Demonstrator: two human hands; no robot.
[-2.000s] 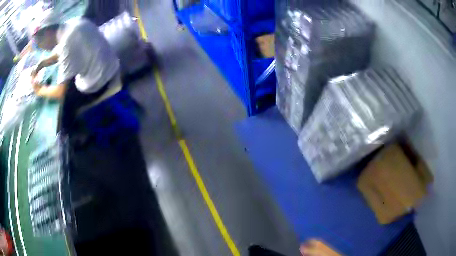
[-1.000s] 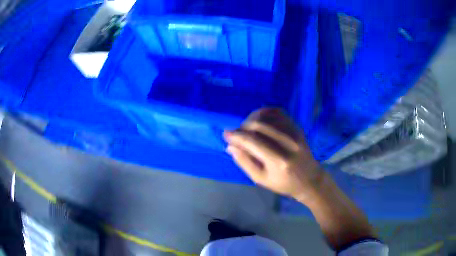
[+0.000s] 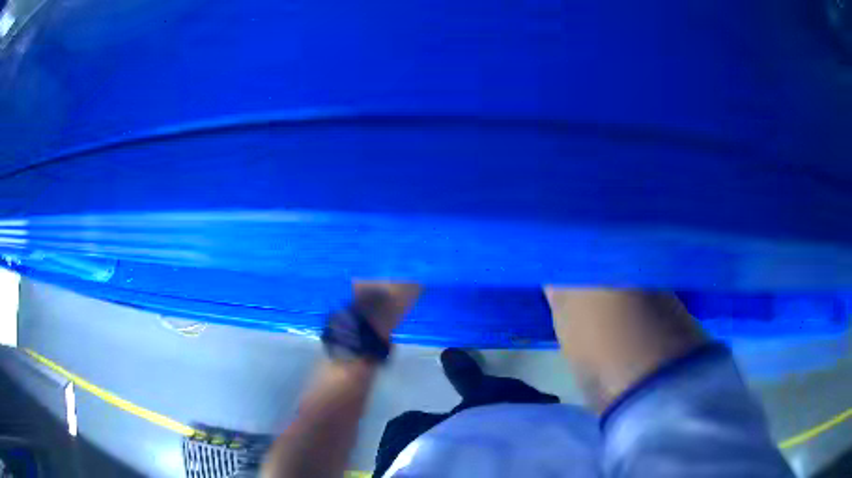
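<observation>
A large blue surface point(image 3: 420, 177) fills the upper half of the view, very close and blurred; it may be a blue shelf edge or a crate, I cannot tell which. Both my forearms reach up to its lower edge. My left forearm, with a dark band at the wrist, ends at that edge left of the middle. My right forearm, in a light sleeve with a dark cuff, ends at it right of the middle. Both hands are hidden behind the blue surface, so their fingers and anything in them do not show.
Grey floor point(image 3: 252, 378) with a yellow line point(image 3: 121, 403) lies below the blue surface. A dark shoe point(image 3: 460, 369) shows near the lower middle. A ribbed grey-white object point(image 3: 213, 457) is at the lower left.
The open blue crate and white box no longer show as such; blue now fills the upper view. My right hand has gone from sight, and my left forearm has come into view.
</observation>
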